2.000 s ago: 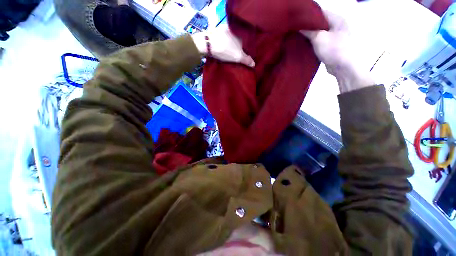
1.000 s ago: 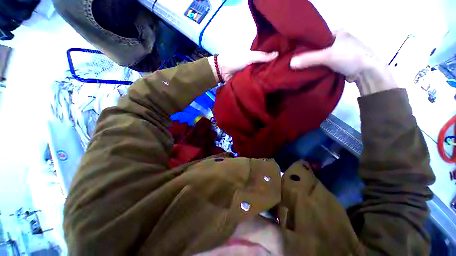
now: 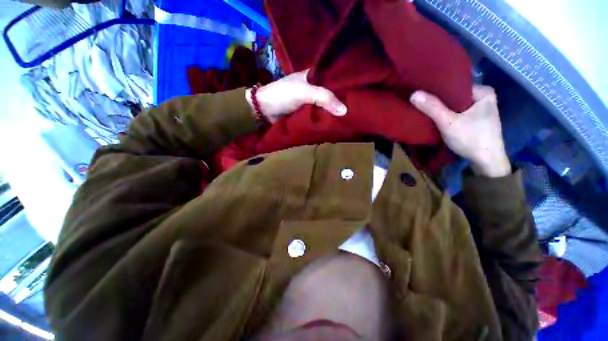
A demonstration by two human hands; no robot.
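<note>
A dark red garment [image 3: 413, 60] lies bunched over my lap, close to my body, and runs up to the top edge of the view. My left hand [image 3: 293, 98] grips its left side, thumb on top and fingers hidden under or in the cloth. My right hand [image 3: 467, 126] grips its right side, thumb on top, with the other fingers partly behind the cloth. Folds between the hands show a darker hollow. I cannot tell which part of the garment is held.
The ruler-marked table edge [image 3: 520, 56] curves across the upper right. A blue bin [image 3: 187, 50] with dark red cloth [image 3: 220, 78] stands at upper left, beside a blue-framed holder of pale crumpled material [image 3: 100, 73]. More red cloth [image 3: 560, 286] and something blue are at lower right.
The garment and both hands have come down from the table edge to my lap. The view has tilted down; the machine table's top and scissors have left the picture.
</note>
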